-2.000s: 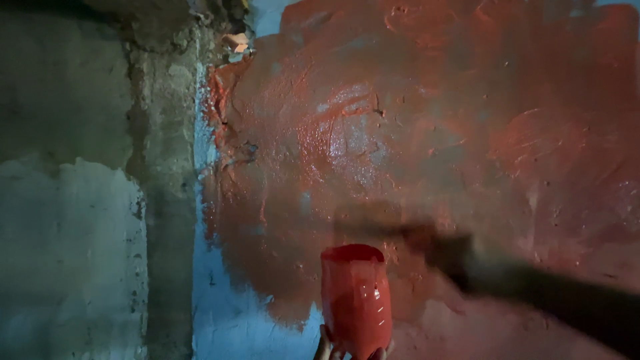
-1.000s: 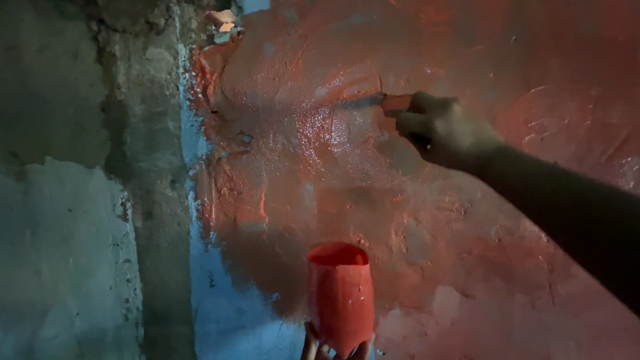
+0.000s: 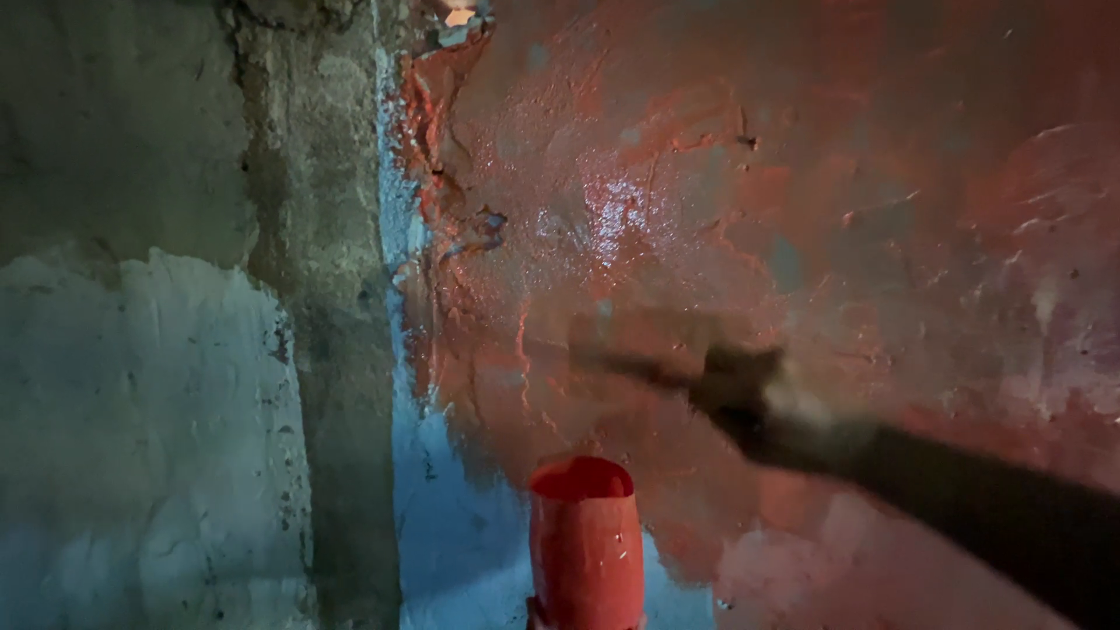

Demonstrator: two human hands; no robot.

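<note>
My right hand (image 3: 744, 385) reaches in from the lower right, dark and blurred, closed on a paintbrush (image 3: 643, 363) that points left over the wet red-brown paint (image 3: 630, 280) on the wall. The bristles are too blurred to make out. Below it, at the bottom centre, stands an upright red paint container (image 3: 586, 556) with an open top and red paint on its inside. Fingertips of my left hand (image 3: 535, 612) show at its base; the rest of that hand is below the view.
A rough grey cement strip (image 3: 346, 367) runs down the wall left of the paint, beside a pale patch (image 3: 149, 437). Blue wall (image 3: 455, 534) shows at the paint's lower left edge. A broken hole (image 3: 459, 16) is at the top.
My right hand with the brush has moved down from the upper part of the painted area, where it was one second ago. My left hand still holds the red container.
</note>
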